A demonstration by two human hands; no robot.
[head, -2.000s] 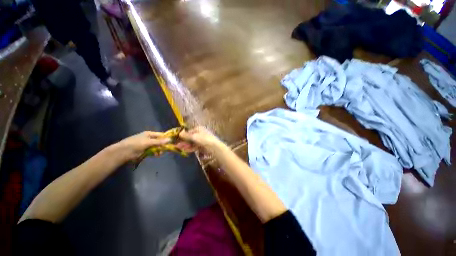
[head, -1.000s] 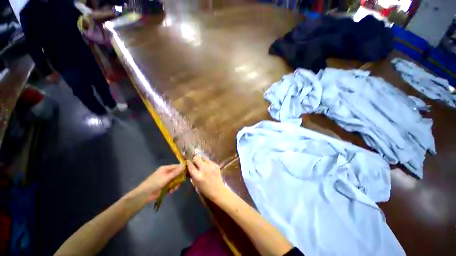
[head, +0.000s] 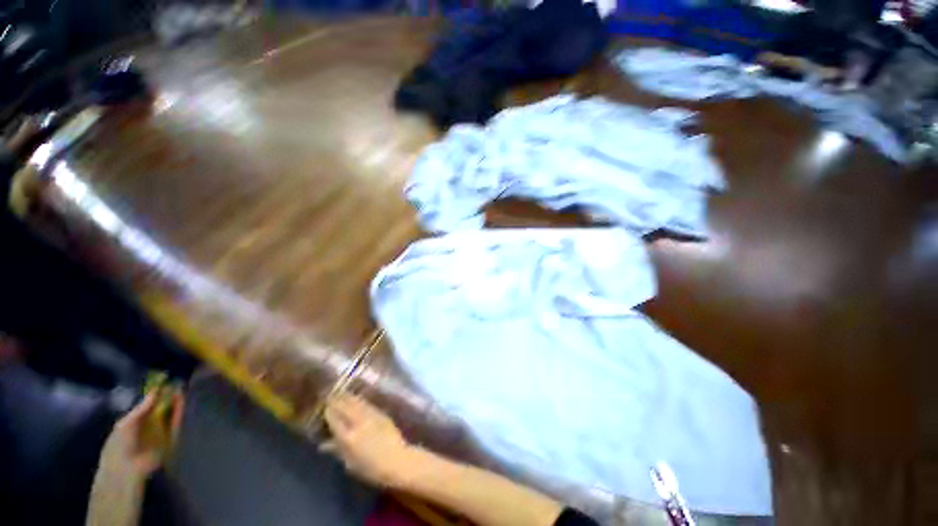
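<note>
My left hand (head: 134, 437) is at the lower left, off the table's edge, holding a small yellow-green banana (head: 158, 406); blur hides its shape. My right hand (head: 365, 442) is at the table's near edge, fingers bent; I cannot tell if it holds anything. A light-blue shirt (head: 555, 380) lies spread on the table, right of my right hand. Thread snips (head: 671, 495) lie at the shirt's lower edge, partly cut off by the picture's bottom.
A crumpled light-blue shirt pile (head: 586, 159) lies beyond the spread shirt on the brown table (head: 298, 185). Dark garments (head: 504, 57) lie farther back. Another light-blue cloth (head: 710, 77) lies at the back right. Yellow edging (head: 221, 360) runs along the table's edge.
The view has swung right. My hands, together before, are now apart, with the banana in my left hand. The snips have come into view; the walking person is no longer clearly seen.
</note>
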